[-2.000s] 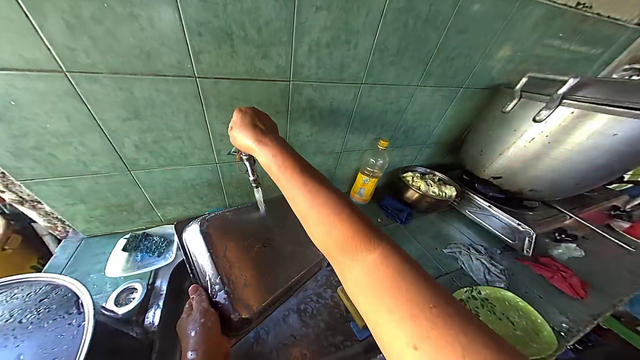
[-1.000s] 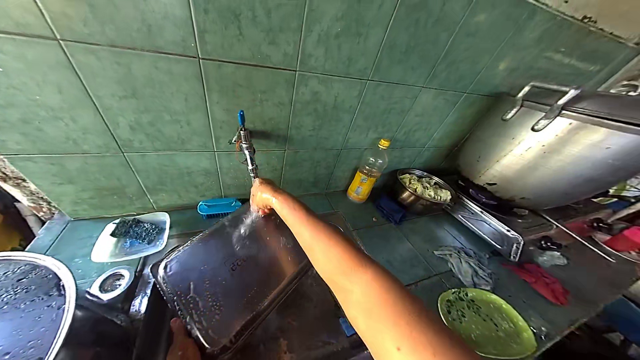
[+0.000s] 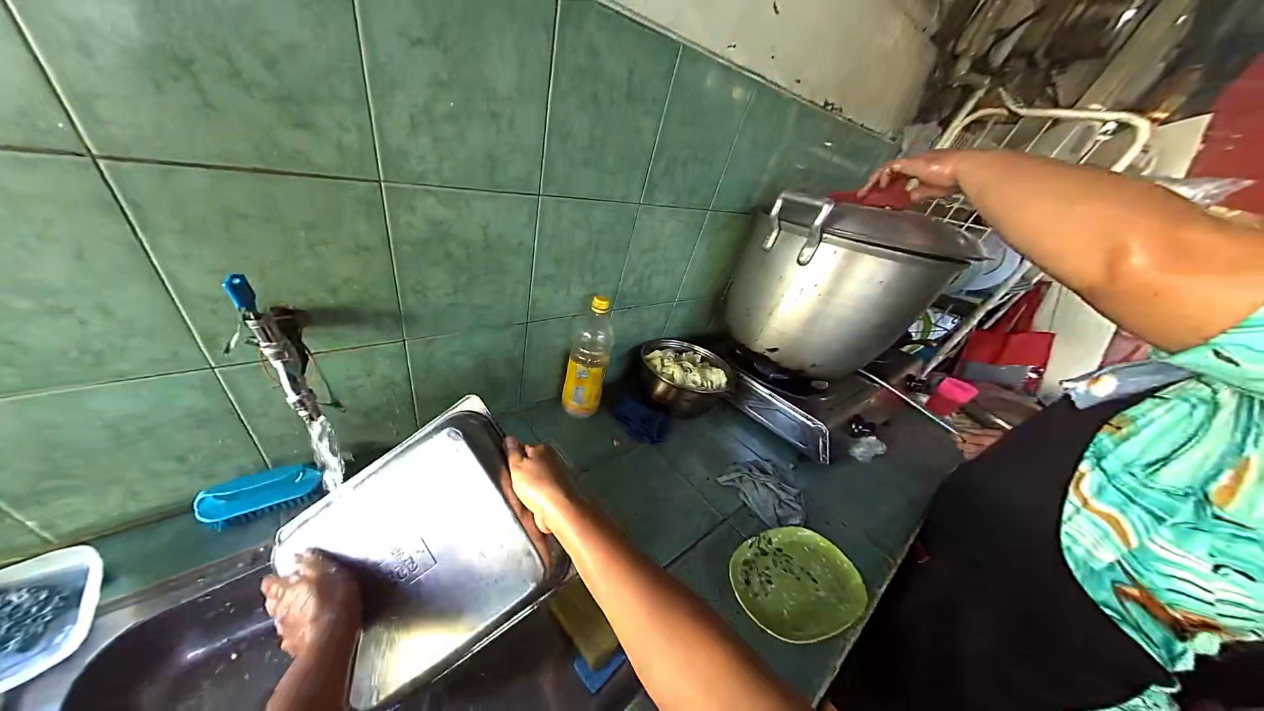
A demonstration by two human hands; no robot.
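A rectangular metal baking pan [image 3: 444, 533] is tilted over the sink [image 3: 168, 632], its wet underside facing me. My right hand [image 3: 533, 484] grips the pan's upper right edge. My left hand [image 3: 314, 602] lies on the underside near the left edge, fingers spread; whether it grips or only rubs the metal I cannot tell. Water runs from the wall faucet [image 3: 281, 360] with a blue handle, just beyond the pan's upper left edge. A blue scrub brush [image 3: 259, 494] lies behind the sink, below the faucet.
Beside the pan stand a yellow-capped plastic bottle [image 3: 590, 360] and a metal bowl [image 3: 681, 395] of pale food. A large lidded pot [image 3: 839, 286] sits on a stove; another person's hand [image 3: 913, 178] holds a red cloth at its lid. Nearer are a grey rag [image 3: 765, 491] and a green plate [image 3: 798, 583].
My right hand has gone from the faucet down to the pan's right edge. The pan now shows a bright silvery face. Another person has appeared at right, as the view swung rightward.
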